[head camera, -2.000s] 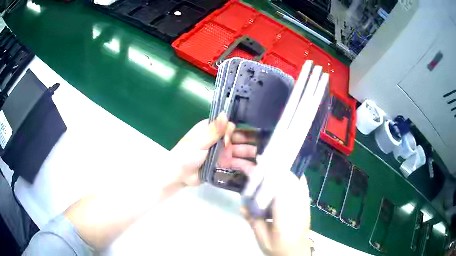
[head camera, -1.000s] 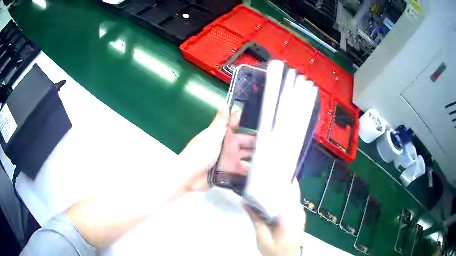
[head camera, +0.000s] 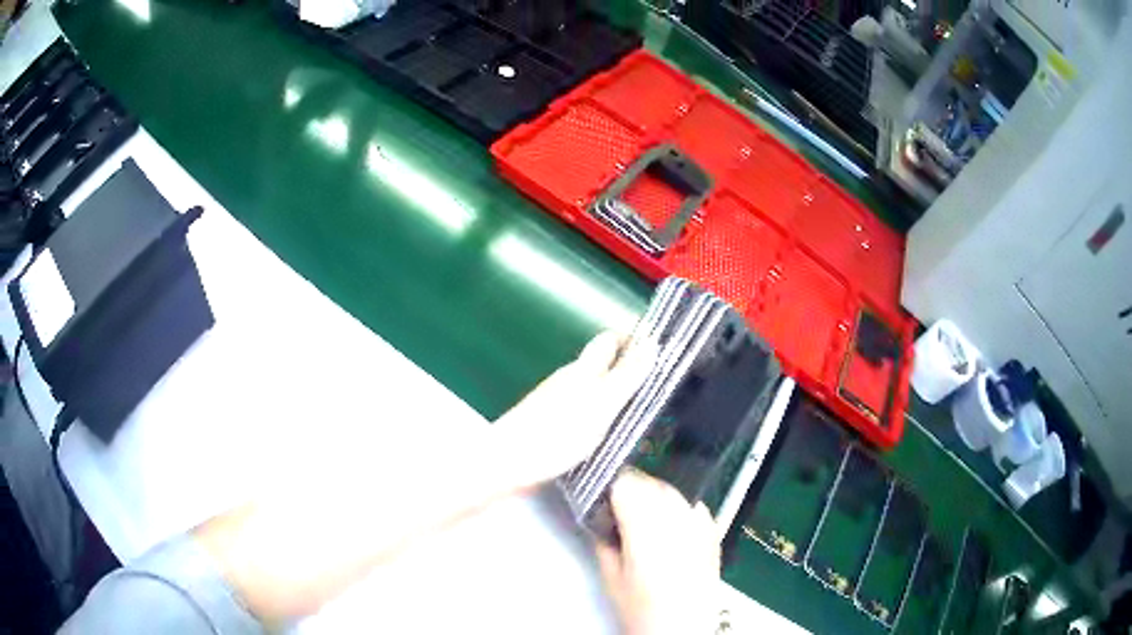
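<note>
A stack of phone middle frames (head camera: 689, 397) with striped silver edges is held as one block, tilted, low in the middle of the view. My left hand (head camera: 596, 397) grips its left side; it is overexposed and its fingers are hard to make out. My right hand (head camera: 658, 540) holds the stack's lower end. A white strip (head camera: 757, 453) shows at the stack's right side. Several frames (head camera: 838, 527) with thin bright rims lie in a row on the green surface at the right.
A red tray (head camera: 710, 106) holds middle frames (head camera: 680, 180) at its left and another frame at its right end. A black tray (head camera: 435, 62) adjoins it. A black stand (head camera: 124, 298) is far left. White rolls (head camera: 946, 360) sit by the grey cabinet (head camera: 1030, 248).
The separate groups of frames in my hands are now one block, held lower and further right. The left part of the red tray is uncovered. The whole scene has shifted slightly down and right.
</note>
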